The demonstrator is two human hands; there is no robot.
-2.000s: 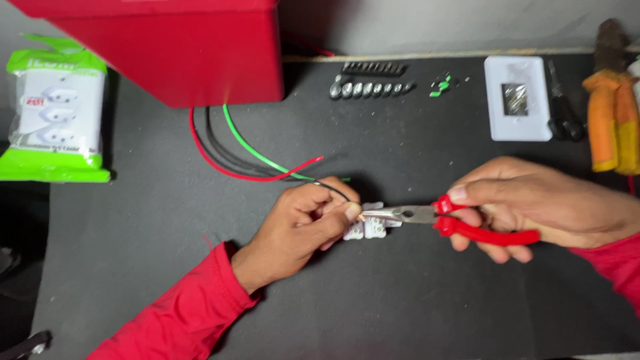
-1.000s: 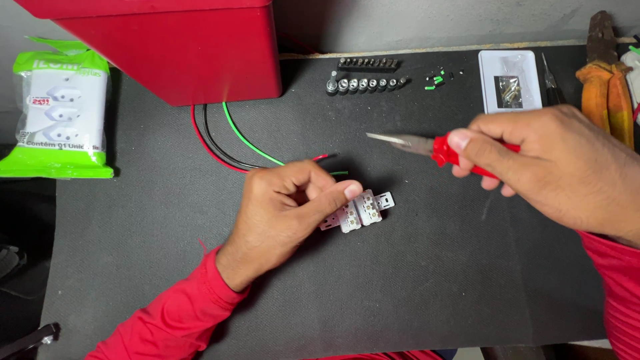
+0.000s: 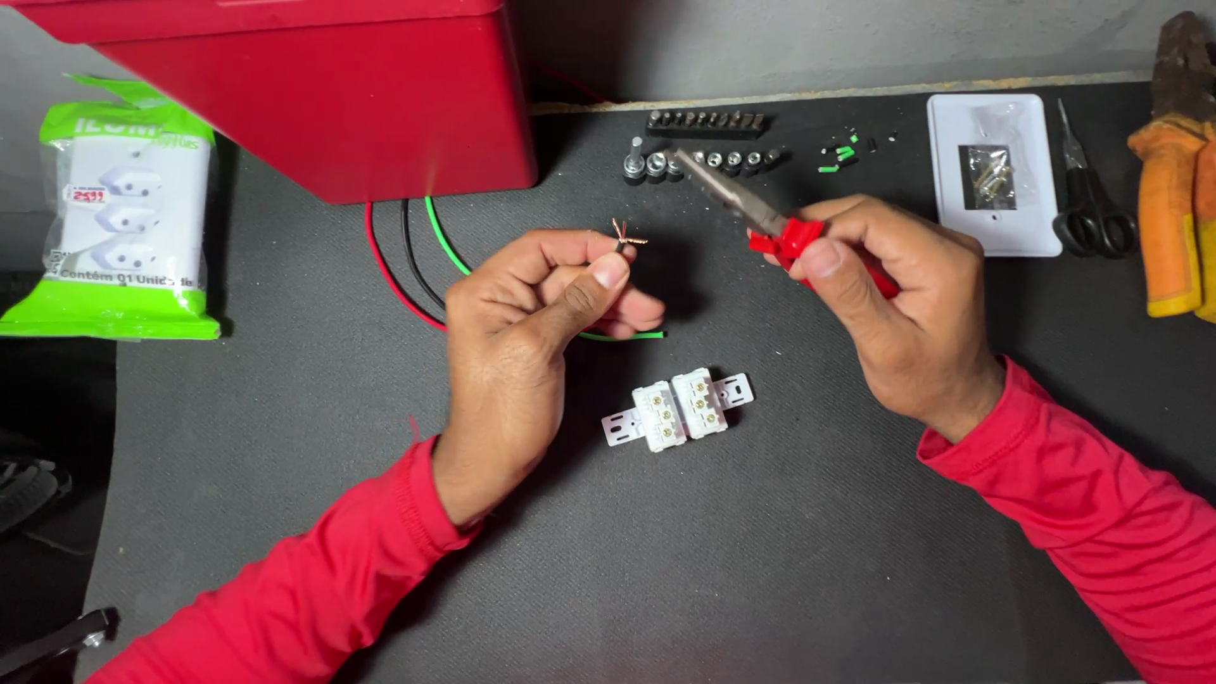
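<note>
Between thumb and fingertips, my left hand (image 3: 537, 332) pinches the end of a black wire (image 3: 407, 249), whose bare copper strands (image 3: 622, 235) are splayed apart. Red (image 3: 391, 280) and green (image 3: 445, 237) wires run beside it from the red container; the green tip shows past my fingers. My right hand (image 3: 893, 294) holds long-nose pliers with red handles (image 3: 750, 204), their jaws pointing up and left, away from the strands. Below the hands, a white socket module on a metal bracket (image 3: 679, 410) lies with its brass screw terminals facing up.
A red container (image 3: 380, 104) stands at the back left beside a packaged outlet (image 3: 123, 218). Driver bits (image 3: 708, 123), sockets (image 3: 731, 163) and insulation scraps (image 3: 844, 152) lie at the back. Rightward are a white cover plate with a screw packet (image 3: 993, 237), scissors (image 3: 1083, 204) and orange-handled pliers (image 3: 1170, 209).
The pliers were at the wire end two seconds ago and are now apart from it. My left hand has risen away from the socket module, and the splayed copper strands now show.
</note>
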